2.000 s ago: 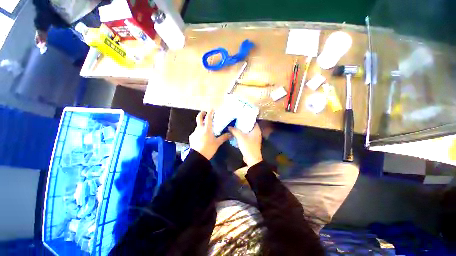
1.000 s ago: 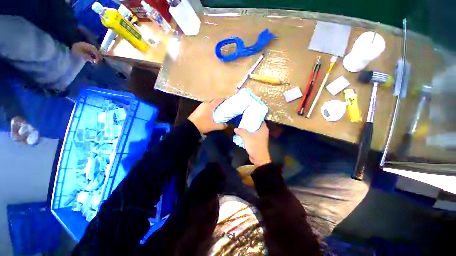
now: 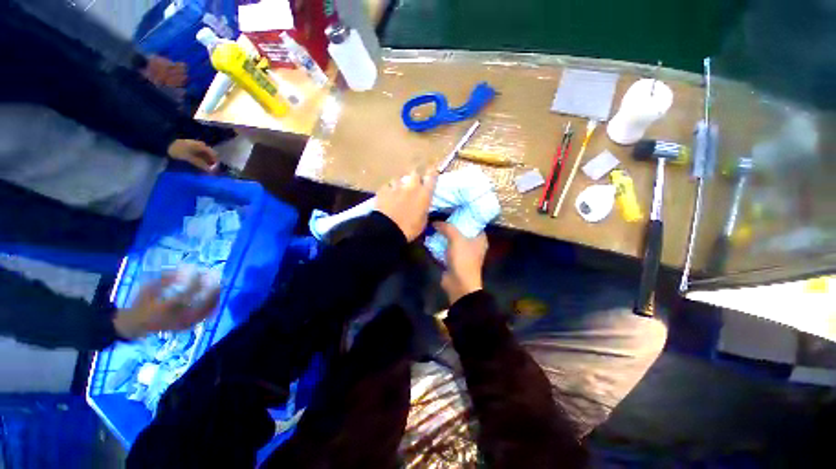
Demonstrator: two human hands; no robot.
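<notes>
A pale-blue moulded part (image 3: 470,199) is held above the bench's front edge. My left hand (image 3: 405,203) is closed over its left side, with the fingers on top. My right hand (image 3: 466,258) grips its lower right side, with the thumb on the inner face. A pale stem with a flared end (image 3: 344,218) sticks out to the left from under my left hand; whether it is joined to the part is hidden by the hand.
On the bench (image 3: 367,137) lie a blue loop (image 3: 440,110), slim blade (image 3: 460,145), red-handled knife (image 3: 555,169), thin stick (image 3: 576,169) and hammer (image 3: 653,229). A clear screen stands right. Another person's hand (image 3: 170,302) is over the blue parts crate (image 3: 266,215).
My left hand has moved onto the top of the part, and the pale stem now shows to its left. The other person's hand has come over the crate.
</notes>
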